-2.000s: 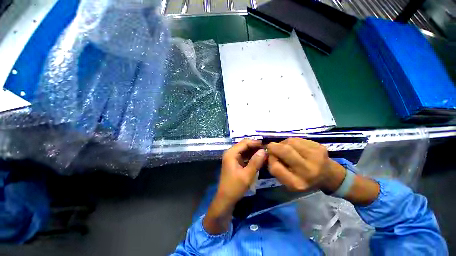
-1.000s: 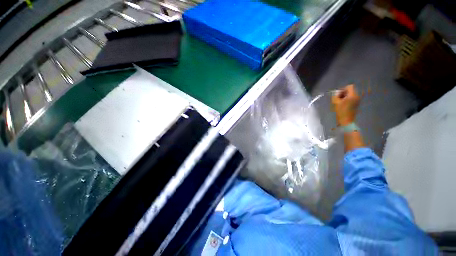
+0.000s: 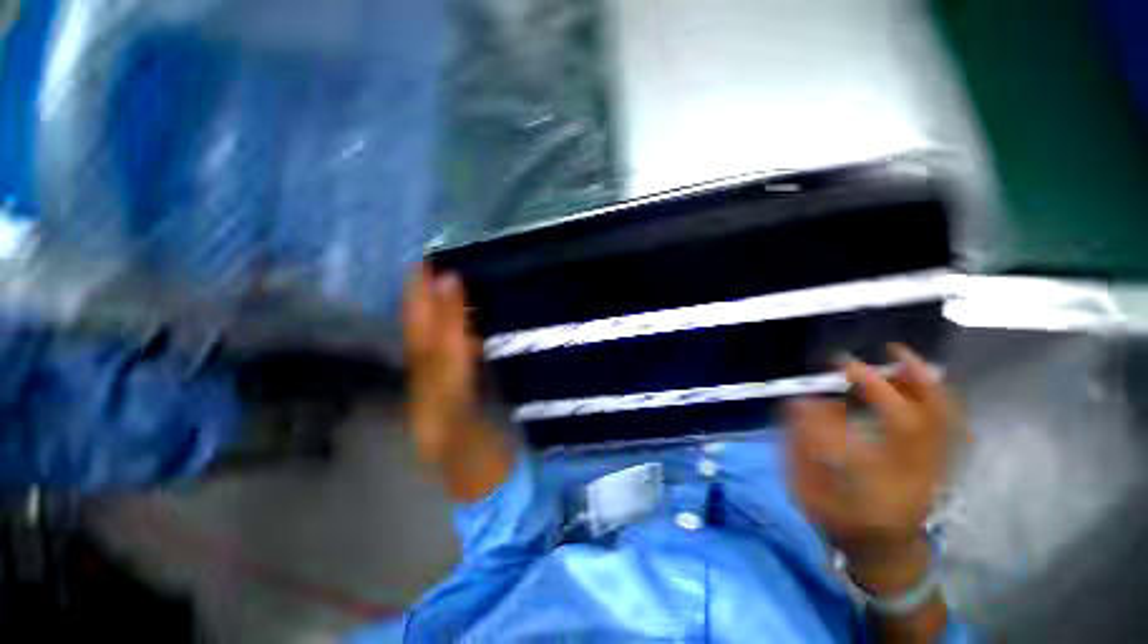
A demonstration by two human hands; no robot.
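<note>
A black insulation sheet (image 3: pixel 705 271) is held in front of my coat, its back up, with two pale adhesive strips (image 3: pixel 730 313) across it. My left hand (image 3: pixel 441 377) is on the sheet's left end. My right hand (image 3: pixel 875 440) is at the sheet's lower right part, its fingertips by the lower strip; blur hides whether it grips the sheet. The white metal cover (image 3: pixel 768 88) lies on the green belt just beyond the sheet's far edge. The view is badly blurred.
Bubble bags (image 3: pixel 290 151) around blue panels lie at the left, with more clear bubble wrap (image 3: pixel 529 113) beside the cover. The metal rail edge (image 3: pixel 1032 305) shows at the right. A clear plastic waste bag (image 3: pixel 1032 428) hangs below it. Blue cloth (image 3: pixel 113 403) shows at the far left.
The view has swung back to face the belt. My right hand has come back from the right side, where it held a white strip, to the sheet. My left hand has come into view.
</note>
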